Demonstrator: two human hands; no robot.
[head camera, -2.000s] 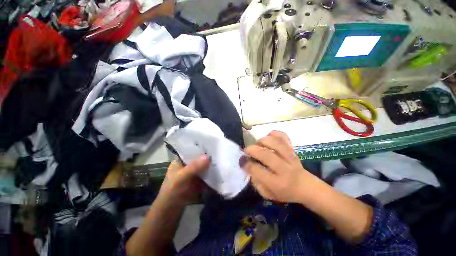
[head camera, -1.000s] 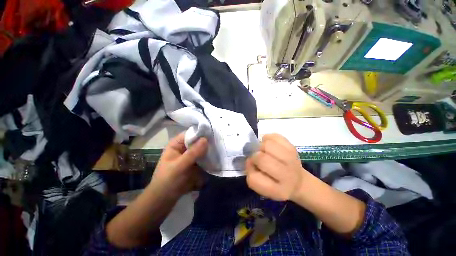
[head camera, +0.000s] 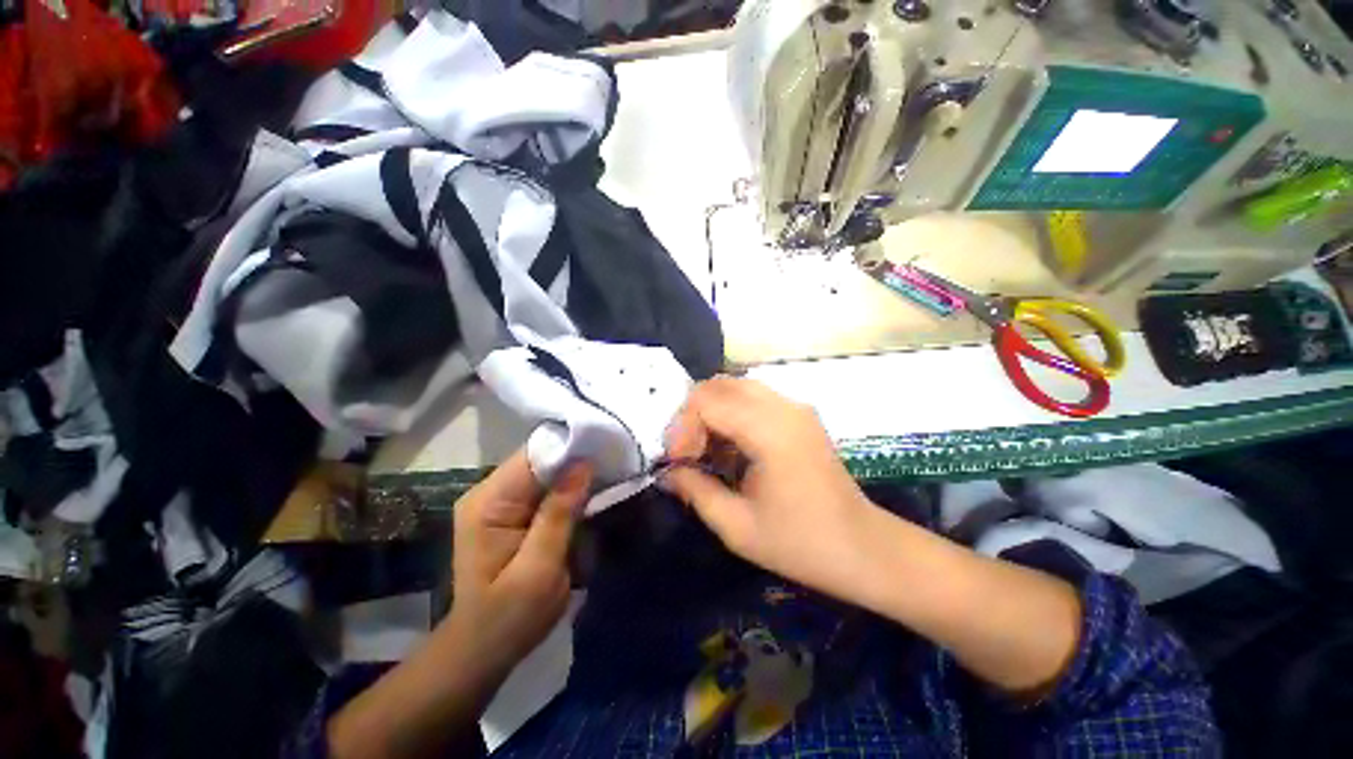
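Observation:
A white garment piece with black stripes (head camera: 512, 245) lies heaped on the left of the machine table, its near end hanging at the front edge. My left hand (head camera: 519, 541) pinches the folded white end between thumb and fingers. My right hand (head camera: 764, 475) pinches the edge of the same end close to the right of my left hand. A small dark bit shows at the right fingertips; I cannot tell what it is. Both hands are in front of the table edge, away from the needle.
The sewing machine (head camera: 950, 126) stands at the back right. Shears (head camera: 1024, 334) with red and yellow handles lie on its bed, beside a dark case (head camera: 1217, 335). A green ruled strip (head camera: 1039, 443) runs along the front edge. Black cloth (head camera: 89, 282) fills the left; white cloth (head camera: 1113, 519) lies below right.
The white end, spread between my hands a second ago, is now folded and bunched. My right hand has moved left and closer to my left hand. The camera view has shifted slightly.

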